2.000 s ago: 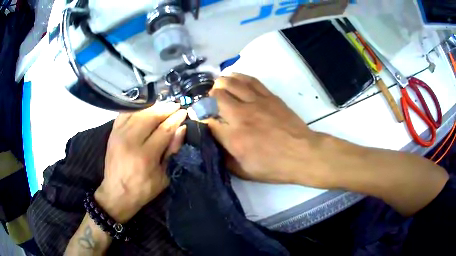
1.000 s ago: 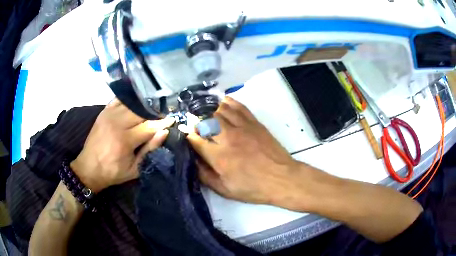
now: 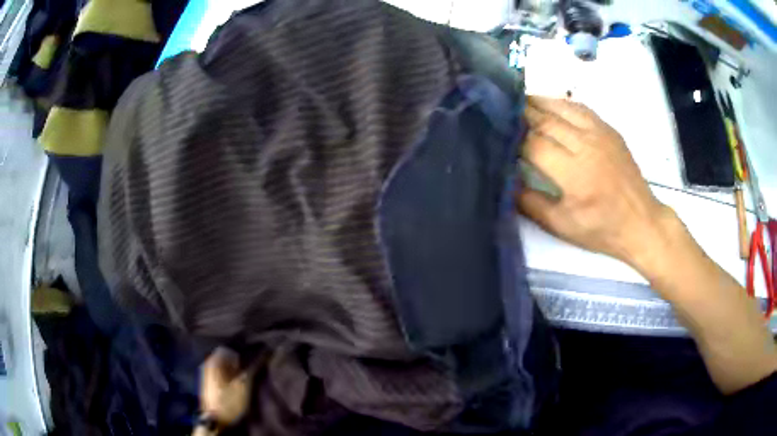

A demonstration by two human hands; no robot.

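Note:
The striped dark garment lies spread and bunched over the white table, left of the needle area. A smooth dark blue panel with a rough edge lies along its right side. My right hand is at the right edge of the garment, its fingertips on the cloth edge. My left hand is small and blurred at the garment's lower edge; its fingers are partly hidden by the cloth, so its grip is unclear. The machine's tension dial shows at the top; the presser foot is not clearly seen.
A black phone lies at the right, beside snips, a slim wooden-handled tool and red scissors. A ruler tape runs along the near table edge. Dark garments with tan bands are piled at the left.
The view has swung left and down. My left hand has left the needle area for the garment's lower edge. The garment now lies spread wide, and my right hand is away from the needle.

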